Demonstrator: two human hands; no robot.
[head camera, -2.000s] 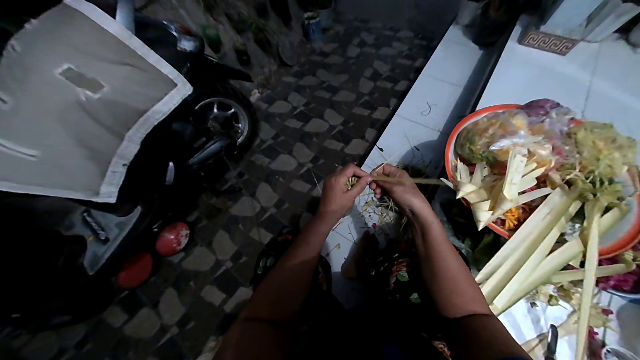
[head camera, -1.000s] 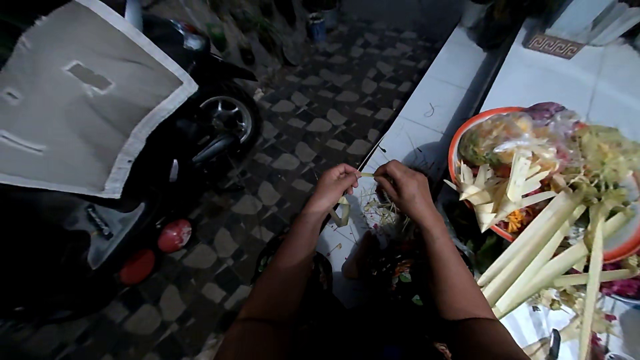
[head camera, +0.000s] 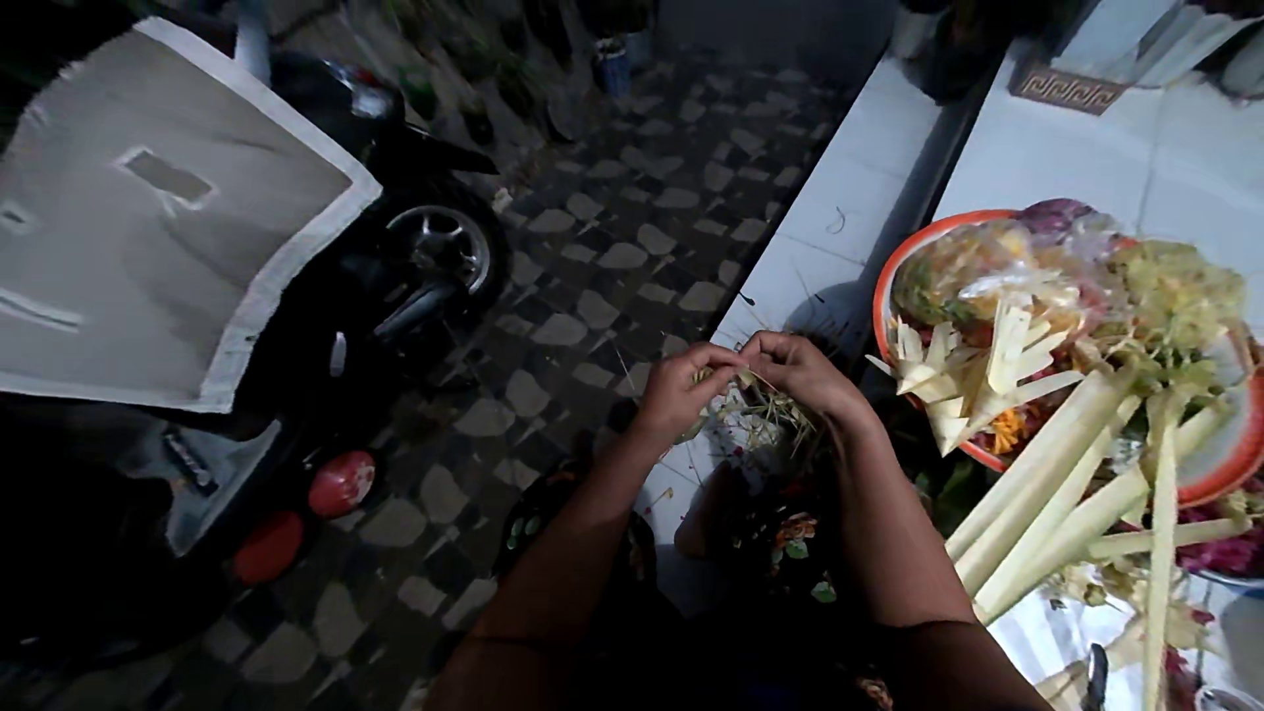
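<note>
My left hand (head camera: 686, 390) and my right hand (head camera: 795, 370) meet at the fingertips above the white tiled step. Pinched in my left hand is a small piece of pale green leaf (head camera: 703, 375), partly hidden by the fingers. My right fingertips close at its edge; whether they grip the same piece is hard to see. Thin leaf scraps (head camera: 780, 420) lie on the step below. To the right, an orange-rimmed basin (head camera: 894, 259) holds plastic bags, flower petals and folded palm-leaf pieces (head camera: 943, 380). Long pale palm-leaf strips (head camera: 1047, 474) lean across its near side.
A parked motorbike, its front wheel (head camera: 439, 247) showing, stands at the left under a grey cloth (head camera: 227, 257). Two red round objects (head camera: 342, 484) are beside it. A dark handle (head camera: 1096, 676) lies at the lower right, near magenta petals (head camera: 1224, 538). Patterned paving borders the step.
A short strip was stretched between my hands one second ago; now the hands are closer together, with fingertips nearly touching. The basin and motorbike have stayed put.
</note>
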